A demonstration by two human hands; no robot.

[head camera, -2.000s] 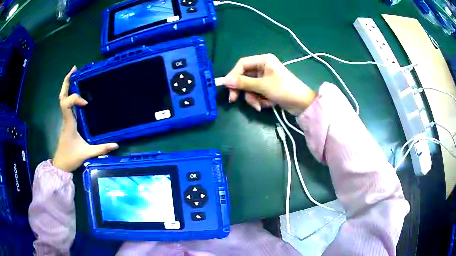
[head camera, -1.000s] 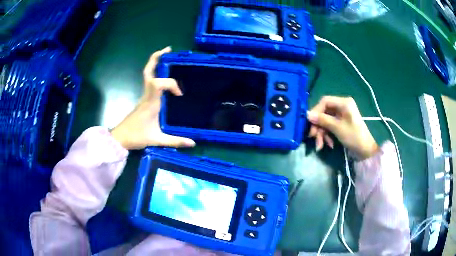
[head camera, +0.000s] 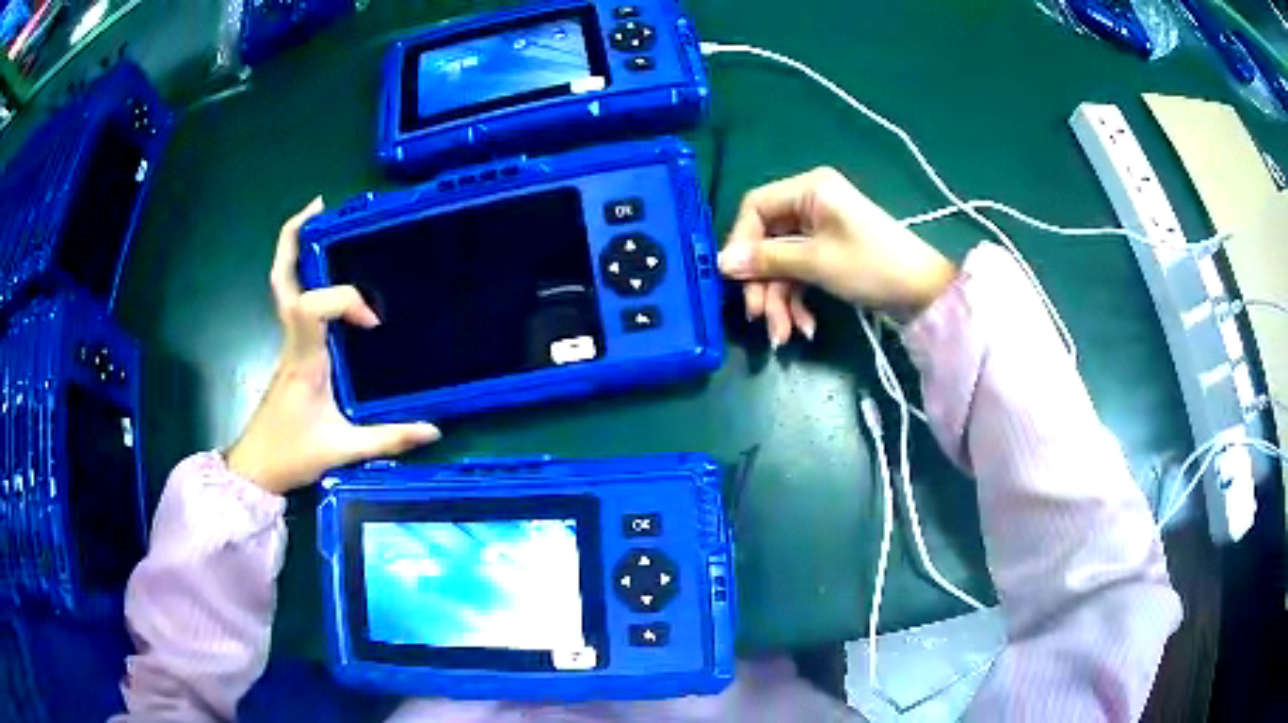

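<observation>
A blue handheld tester unit (head camera: 664, 339) with a black screen lies in the middle. My left hand (head camera: 325, 332) grips its left end, fingers over the screen's edge and thumb along the near side. My right hand (head camera: 812, 254) pinches at the port on its keypad end; the plug is mostly hidden by my fingers. A second unit (head camera: 650, 565) with a lit blue-white screen lies nearest me. A third unit (head camera: 544, 120) with a lit screen lies at the far side, with a white cable (head camera: 833, 88) plugged into its right end.
Stacked blue units (head camera: 43, 466) stand at left. A white power strip (head camera: 1179, 311) with cords plugged in and a tan sheet (head camera: 1229, 184) lie at right. Loose white cables (head camera: 904, 494) run beside my right forearm to a pale flat piece (head camera: 932, 657). Blue units in plastic lie at the far edge.
The camera view has shifted about, moving everything in the picture. My right hand's fingertips are now right against the unit's port edge; the white plug visible earlier is hidden. The black screen stays dark.
</observation>
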